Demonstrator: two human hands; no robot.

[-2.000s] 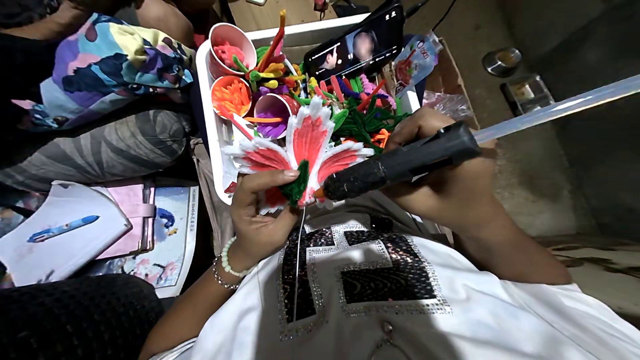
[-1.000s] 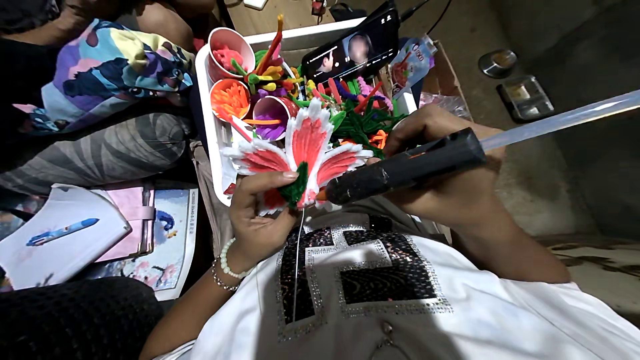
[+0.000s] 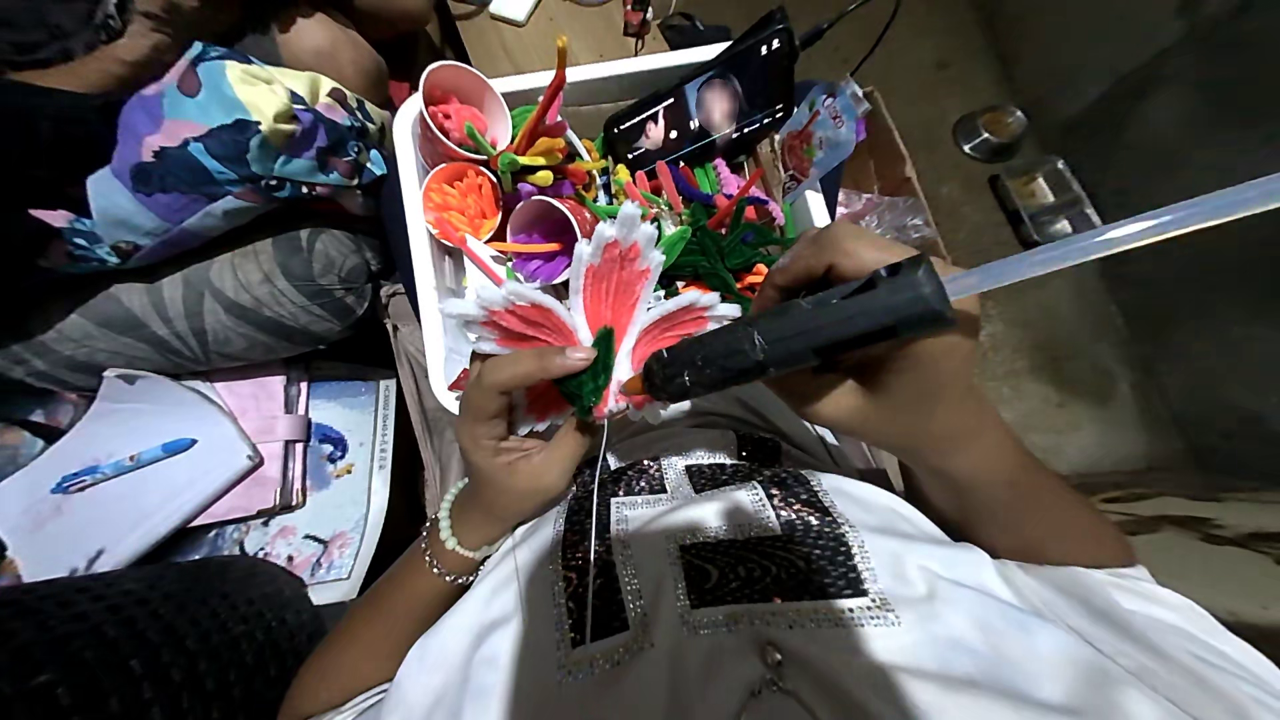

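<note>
Between the thumb and fingers of my left hand [image 3: 525, 430] is a pipe-cleaner flower [image 3: 612, 275] with red, white-edged petals. A green pipe-cleaner leaf [image 3: 590, 375] lies at its base, under my left fingertip, and a thin white wire stem [image 3: 595, 520] hangs down over my shirt. My right hand [image 3: 880, 370] is closed around a black hot glue gun [image 3: 800, 335], with a long clear glue stick [image 3: 1110, 235] out of its back end. The gun's orange-brown tip is at the flower's base, just right of the leaf; whether it touches cannot be told.
Beyond the flower, a white tray [image 3: 432, 330] holds paper cups [image 3: 465, 105] of pipe-cleaner pieces, loose colored pieces and a propped phone [image 3: 710, 95]. Papers, a pen [image 3: 125, 465] and a pink notebook [image 3: 265, 430] lie at the left. Another person's legs are at upper left.
</note>
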